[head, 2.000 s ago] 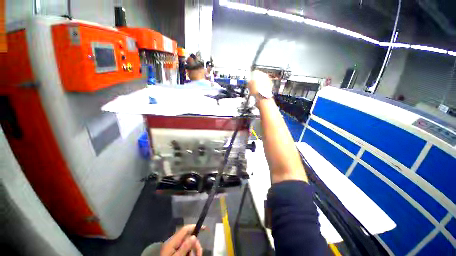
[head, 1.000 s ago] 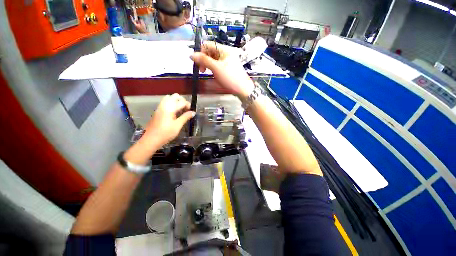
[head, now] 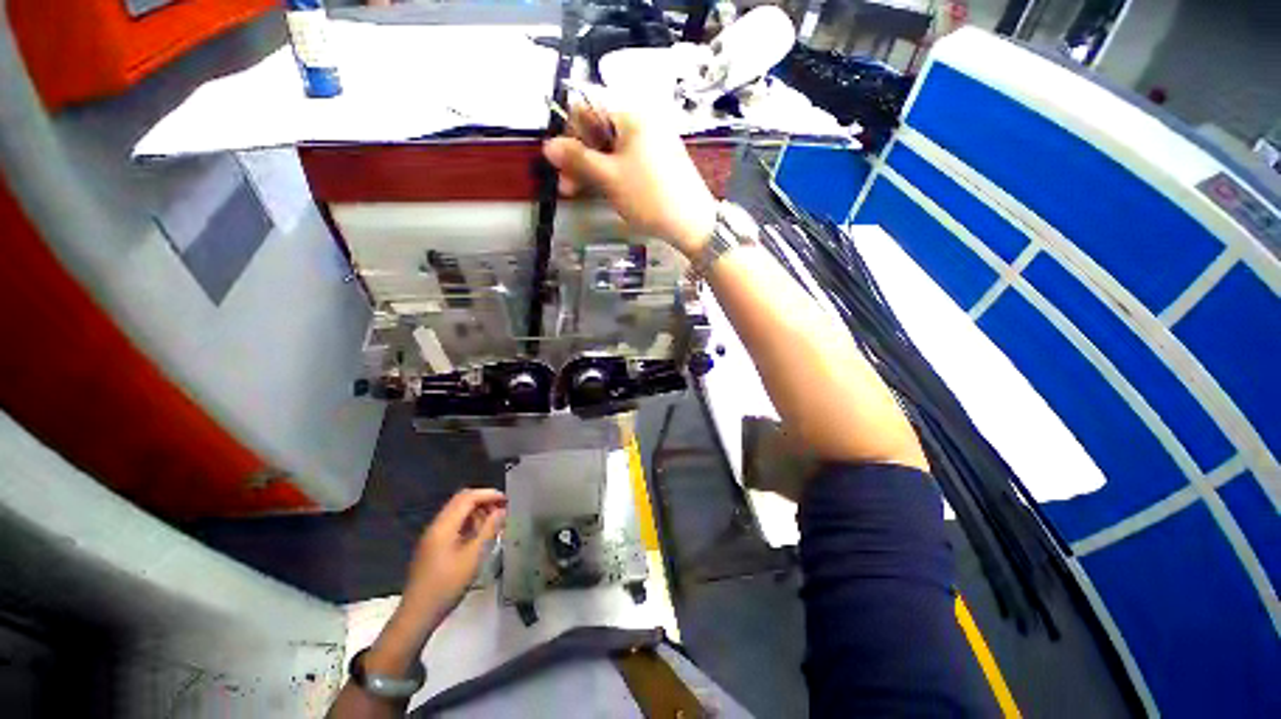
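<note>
A long black strap [head: 545, 232] hangs upright behind the clear guards of the edge-painting machine [head: 422, 177]. Its lower end goes down between the two round black rollers [head: 559, 385]. My right hand [head: 607, 157] pinches the strap near the front edge of the white machine top, with a thin brass-coloured tool at the fingertips. My left hand [head: 457, 545] is low, left of the grey metal plate [head: 551, 495] below the rollers. Its fingers are apart and no object shows in it.
A bundle of black straps [head: 899, 368] lies lengthwise on the white table [head: 1047, 457] at right. A blue-and-white machine [head: 1124, 295] stands beyond it. A blue and white bottle [head: 315, 56] is on the machine top. A pale cabinet [head: 302, 323] with orange parts is at left.
My left hand has let go of the strap and moved down to the lower left. My right hand still holds the strap. The view has tilted down; the white pot and the person are out of view.
</note>
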